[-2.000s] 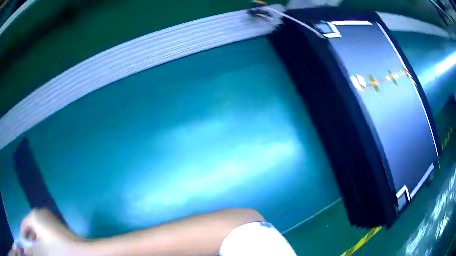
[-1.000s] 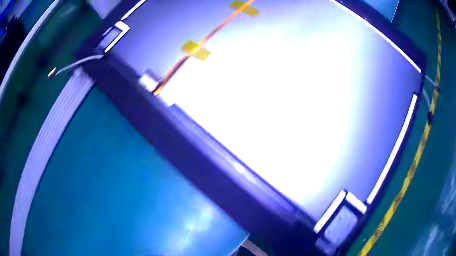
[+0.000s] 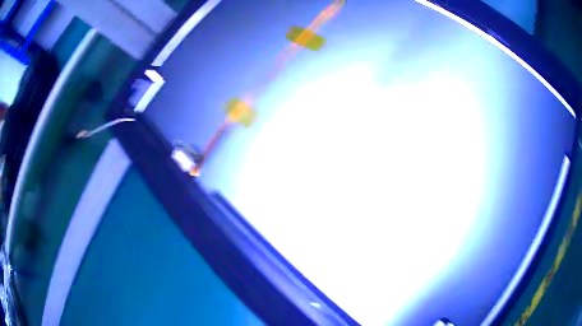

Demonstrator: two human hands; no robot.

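The large silver-grey panel back fills most of the view, with strong white glare over its middle. A black border runs along its near left side. An orange flat cable crosses the plate under yellow tape pieces and ends by a small pale connector. A corner plate with white L-shaped edging sits at the left corner. A short lead sticks out past that corner. Neither of my hands is in view.
The blue-green bench mat lies at the lower left beside a ribbed grey rail. A green belt with a pale curved edge is farther left. A yellow-marked line runs at the lower right.
The view has swung from the mat and a bare forearm to close over the panel. Since one second ago the panel sits lower and larger in view; its near right corner is mostly cut off.
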